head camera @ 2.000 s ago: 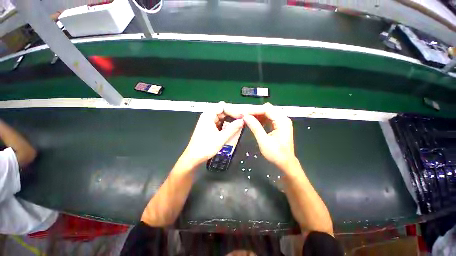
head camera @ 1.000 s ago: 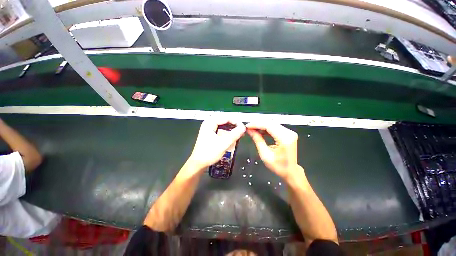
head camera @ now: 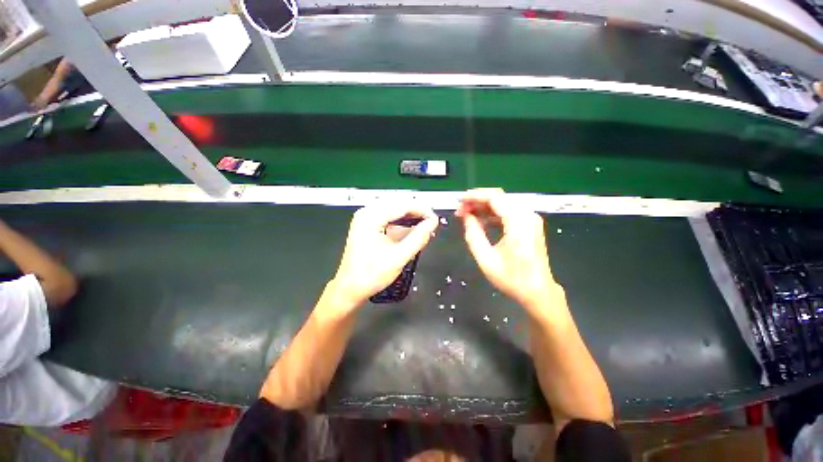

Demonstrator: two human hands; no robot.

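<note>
A dark keypad phone slants out from under my left hand, its key end toward me and its upper part mostly covered. My left hand is around the phone, with thumb and forefinger tips close together. A tiny white dot shows beside those tips. My right hand is raised to the right, apart from the left. Its thumb and forefinger tips are close, with a reddish spot there; whether they pinch a part is not visible. Several tiny white parts lie scattered on the dark bench.
Beyond the white rail, the green belt carries a phone, another phone and more at both ends. A slanting post stands left. A black shiny pile is right. A person's arm is at left.
My hands were together at the fingertips; the right hand has now moved off to the right, leaving a gap. The belt phones have shifted left. The view has tilted slightly.
</note>
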